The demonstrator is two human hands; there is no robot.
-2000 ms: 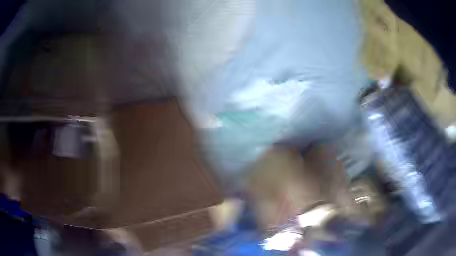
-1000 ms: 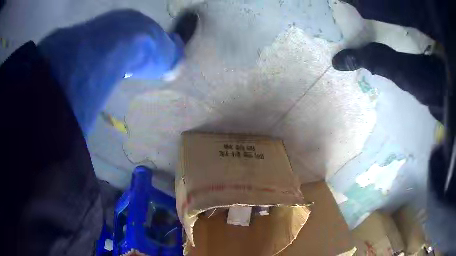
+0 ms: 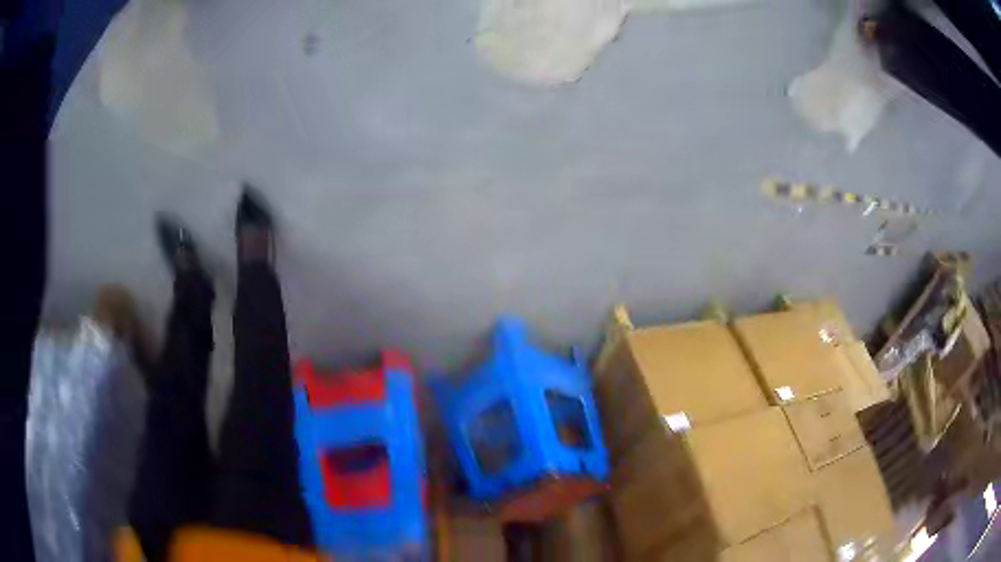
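Note:
Neither of my hands can be made out. The view is upside down and a little blurred. Nearest in front are a blue plastic stool (image 3: 525, 412) and, left of it, a red-and-blue plastic stool (image 3: 362, 456). To their right stands a stack of closed brown cartons (image 3: 757, 439), some with small white labels. A dark limb (image 3: 946, 75) crosses the top right corner; I cannot tell if it is a leg or a sleeve.
Another person's dark legs (image 3: 261, 362) and an orange garment (image 3: 236, 546) are at lower left, beside shiny film (image 3: 71, 439). Yellow-black tape (image 3: 834, 195) marks the grey floor (image 3: 461, 187). An opened carton (image 3: 933, 340) lies at far right.
The view has swung away from the open carton and the blue leg seen earlier. The two stools, the carton stack and the other person's legs now show.

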